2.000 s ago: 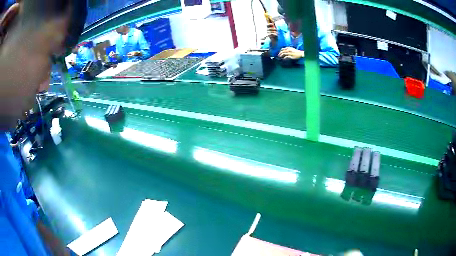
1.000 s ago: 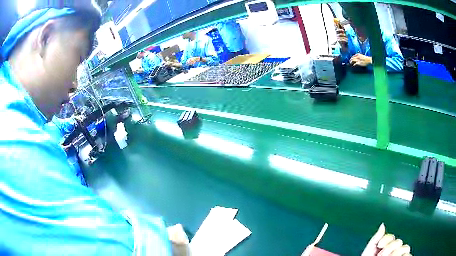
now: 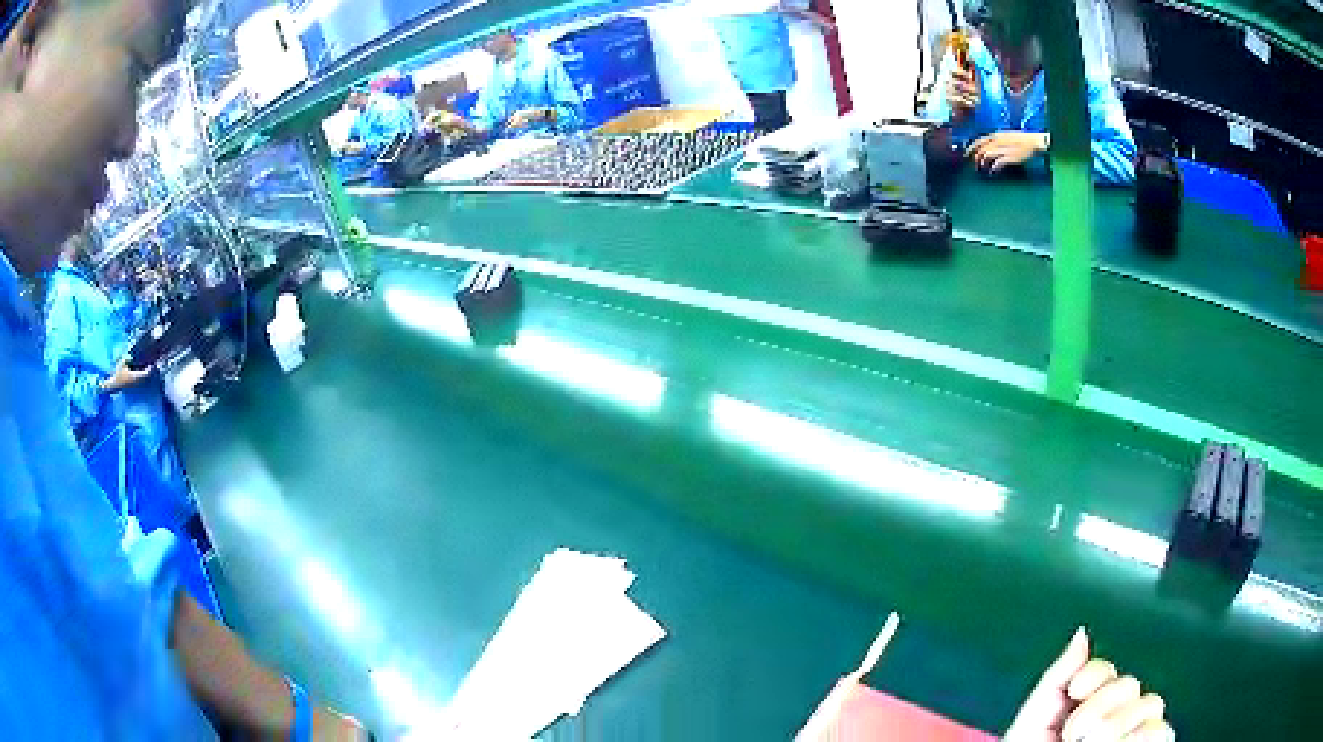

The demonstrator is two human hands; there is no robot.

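Note:
My right hand is at the bottom edge, right of centre, partly cut off, thumb up and fingers curled. I cannot tell whether it holds anything. Left of it lies a pink-orange mat, cut off by the edge, with a narrow pale strip at its corner. White paper sheets lie overlapping on the green bench further left. My left hand is not in view.
A person leans in at left, an arm reaching to the bottom edge beside the sheets. Black ribbed housings stand on the belt at right, another group further left. A green post rises beyond. Workers sit across the bench.
The view has swung left, then slightly back. My right hand has come up from the bottom edge. The separate white sheet at left is no longer visible. The neighbour's arm has reached in.

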